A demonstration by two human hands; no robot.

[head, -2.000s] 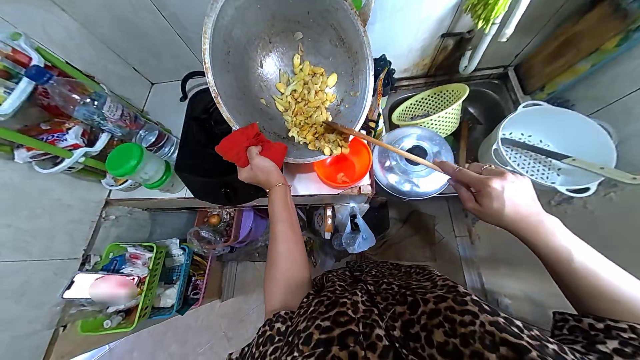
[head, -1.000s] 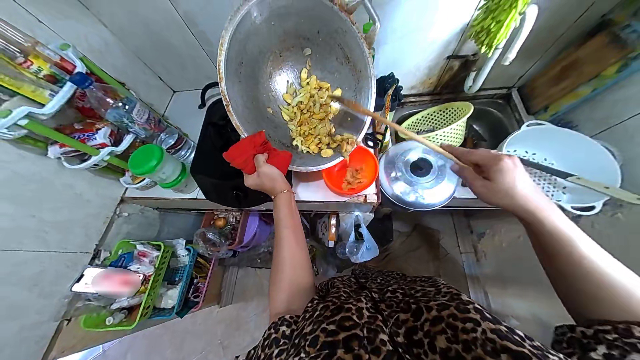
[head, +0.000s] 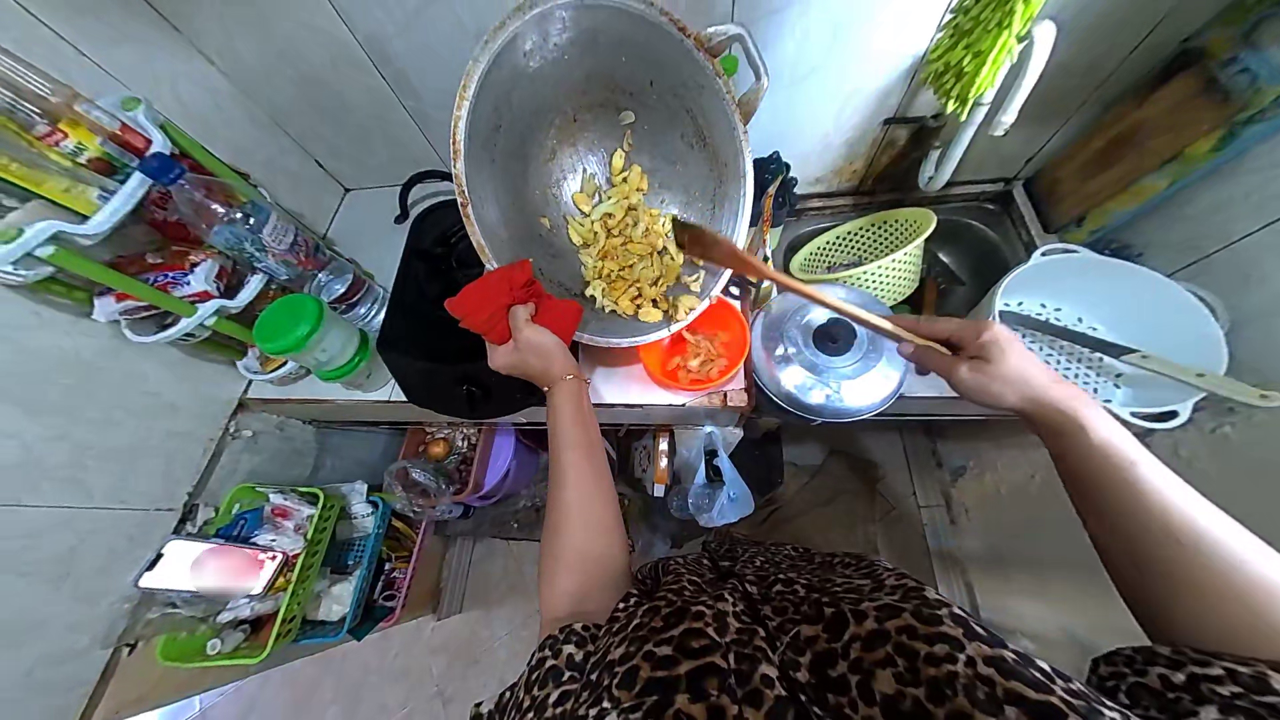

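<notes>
My left hand (head: pixel 532 350) grips the rim of a large metal wok (head: pixel 560 90) through a folded red cloth (head: pixel 505 300). The wok is tilted toward an orange bowl (head: pixel 738 325) below its lower right rim. Yellowish sliced pieces of food (head: pixel 630 245) lie in the wok, some close to the rim, and the bowl holds some pieces. My right hand (head: pixel 985 362) holds the handle of a wooden spatula (head: pixel 780 278), whose blade touches the right side of the food.
Right of the bowl are a domed metal lid (head: pixel 828 355), a green colander (head: pixel 870 255) in the sink, and a white colander (head: pixel 1150 320) with a knife (head: pixel 1180 372) across it. Left stand a black stove (head: pixel 440 330), green-lidded jars (head: pixel 320 340) and a rack of bottles (head: pixel 160 300).
Pieces of food show in the orange bowl, which looked empty two seconds ago. The spatula's blade has shifted along the food, and my left hand still holds the wok.
</notes>
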